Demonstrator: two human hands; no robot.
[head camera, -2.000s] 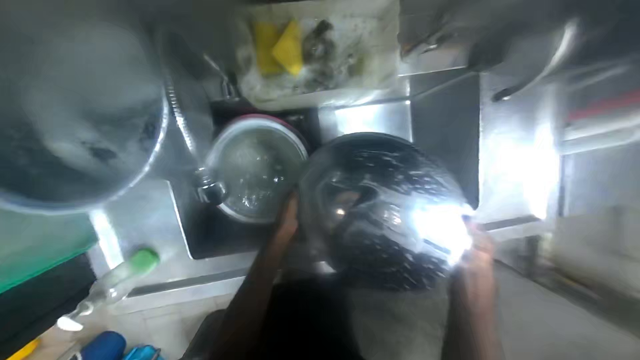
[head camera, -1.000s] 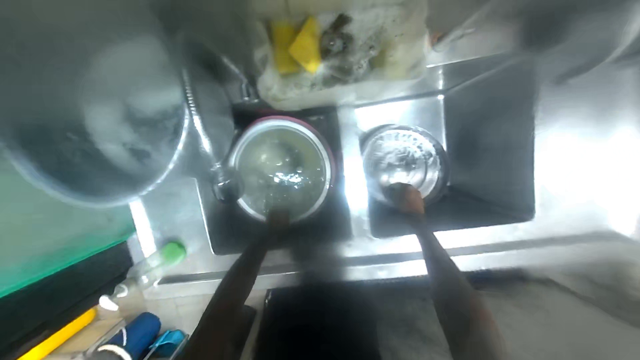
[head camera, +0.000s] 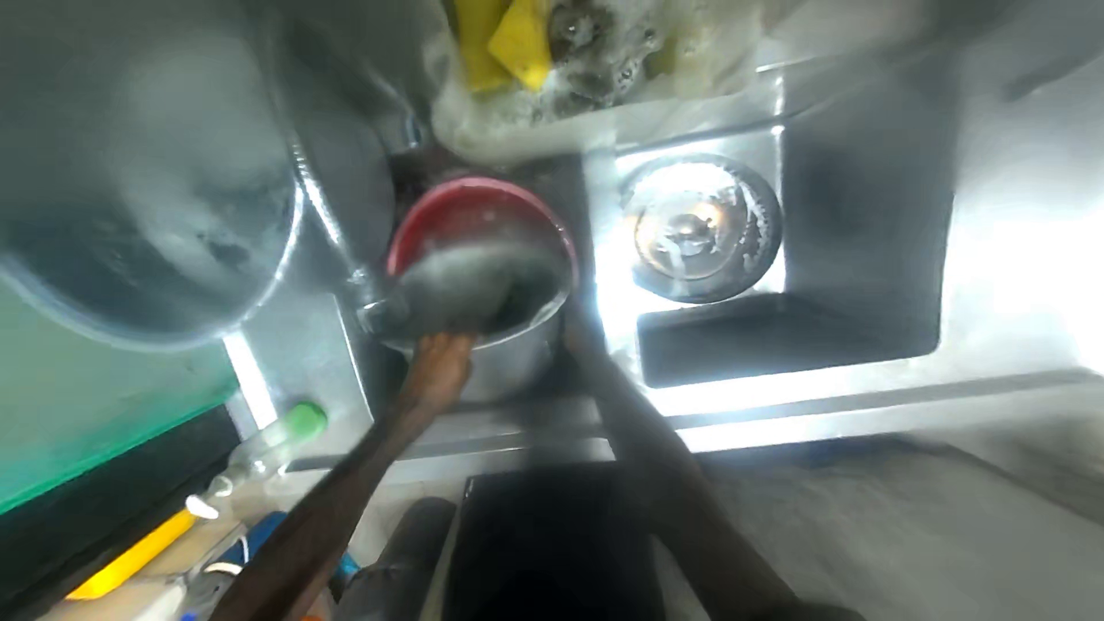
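In the left sink basin, my left hand grips the near rim of a metal bowl, which tilts over a red basin. My right hand is at the right side of the metal bowl, dark and blurred, so its grip cannot be made out. A spray faucet head hangs by the bowl's left edge. In the right sink basin lies a round metal lid or dish, wet and shiny, with neither hand on it.
A large metal pot stands at the left. Behind the sinks is a tub with suds and yellow sponges. A clear bottle with a green cap lies at the front left.
My right hand has moved left from the round metal piece in the right basin to the left basin. The metal bowl there is now tilted, and more of the red basin shows.
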